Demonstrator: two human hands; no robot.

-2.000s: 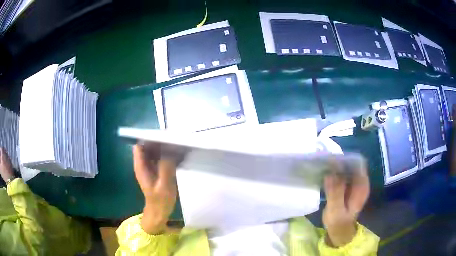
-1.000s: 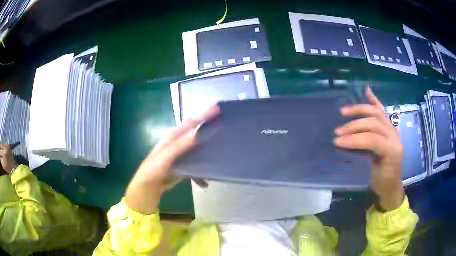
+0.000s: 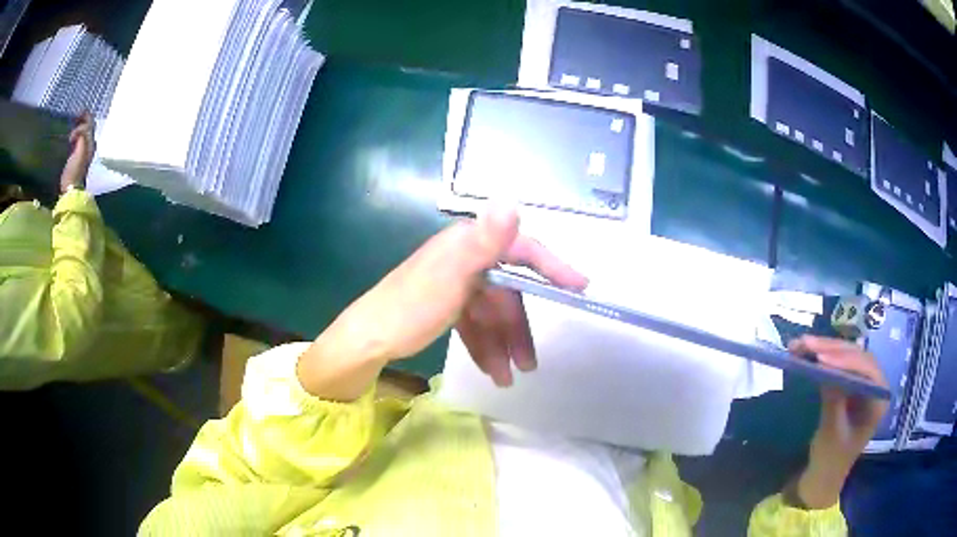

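A grey tablet (image 3: pixel 682 334) is held edge-on above a white work pile (image 3: pixel 588 383) of blank sheets, so its faces are barely seen. My left hand (image 3: pixel 462 294) is at the tablet's left end, thumb and a finger above it and other fingers below. My right hand (image 3: pixel 848 383) grips the right end, fingertips over the top edge. A reference tablet (image 3: pixel 546 152), screen up with bright glare, lies on white sheets just beyond the pile.
A tall stack of sleeved tablets (image 3: pixel 226 115) stands at the left. Tablets (image 3: pixel 624 55) on white sheets lie along the far side. A small metal fixture (image 3: pixel 858 313) and overlapping tablets (image 3: pixel 895 351) are at the right. A co-worker's hand (image 3: pixel 79 152) shows at the far left.
The tablet has turned from its back cover facing me to edge-on. My hands still hold its two ends. The view has tilted and shifted, so the surroundings sit differently in the picture.
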